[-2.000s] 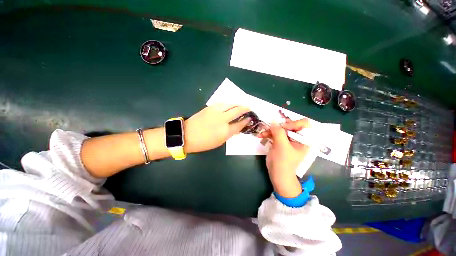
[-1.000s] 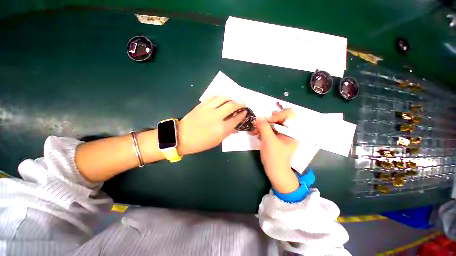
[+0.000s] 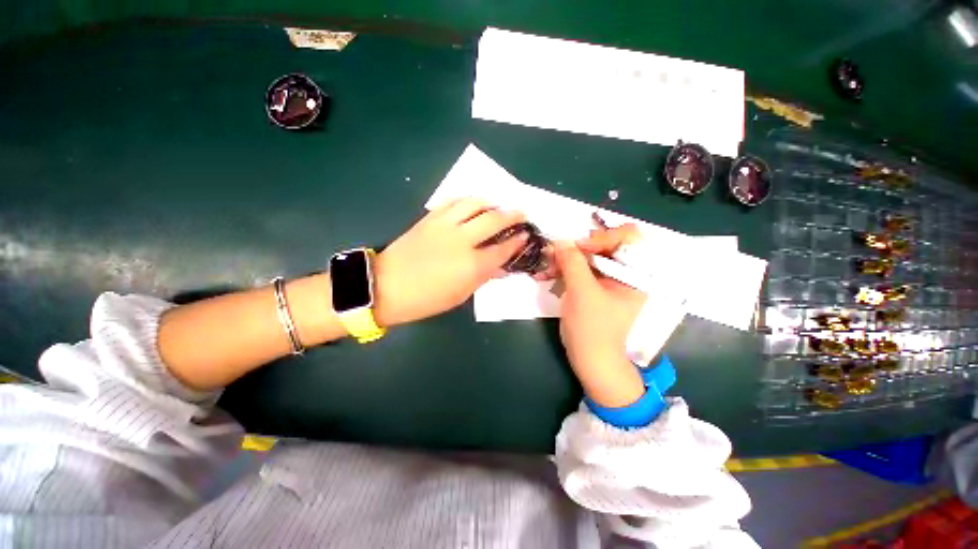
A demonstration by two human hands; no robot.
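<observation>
My left hand [image 3: 434, 263] holds a black, shiny round housing [image 3: 524, 249] over white sheets [image 3: 497, 300]. My right hand [image 3: 601, 311] is close against the housing's right side, its fingertips at the rim. It grips a slim pale tool [image 3: 620, 270], likely tweezers, that slants down to the right; its tip is hidden or too blurred to tell. The fingers partly cover the housing. Two more housings [image 3: 688, 169] stand beyond the sheets, at the right end of the long white sheet [image 3: 601, 91]. Another housing [image 3: 295, 102] stands at the upper left.
A large clear blister tray [image 3: 794, 247] with gold parts [image 3: 882, 295] lies at the right. A small dark object [image 3: 847, 78] is beyond it. The glossy dark green mat [image 3: 161, 204] lies under everything. A blue bin [image 3: 885, 459] and a red one [image 3: 938, 533] show at the lower right.
The whole view has shifted, so the bench items sit higher and slightly left. Both hands stay together at the housing, with only small finger and wrist movements.
</observation>
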